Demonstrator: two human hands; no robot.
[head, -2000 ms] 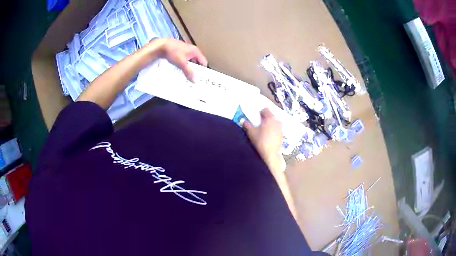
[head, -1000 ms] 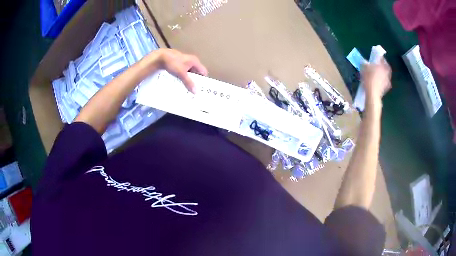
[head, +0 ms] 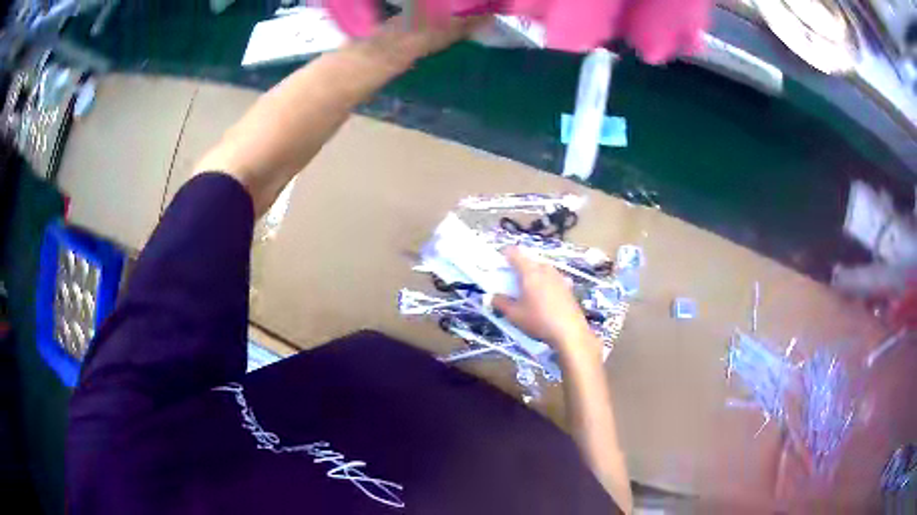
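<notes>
My right hand (head: 543, 302) is over the pile of bagged accessories and black cables, with its fingers closed on a white folded piece (head: 468, 251); blur hides whether it is paper or tray. Clear-wrapped narrow pieces (head: 523, 201) and coiled black cables (head: 548, 221) lie around it on brown cardboard (head: 332, 262). My left arm reaches far forward to the top edge. My left hand (head: 442, 30) is blurred beside pink-red clothing, and its fingers cannot be made out. A slim white box (head: 589, 96) with pale-blue paper (head: 608, 131) lies on the green belt.
Thin pale strands (head: 794, 387) lie at the right of the cardboard, with a small pale-blue square (head: 685, 308) nearer the pile. A blue crate (head: 52, 302) of round shiny parts stands far left. Other white boxes (head: 292, 38) lie on the belt. A person in pink-red (head: 623, 20) is opposite.
The view has turned. My left hand has left the long white box and reached forward across the belt. My right hand has come back from the belt to the pile and taken hold of a white piece.
</notes>
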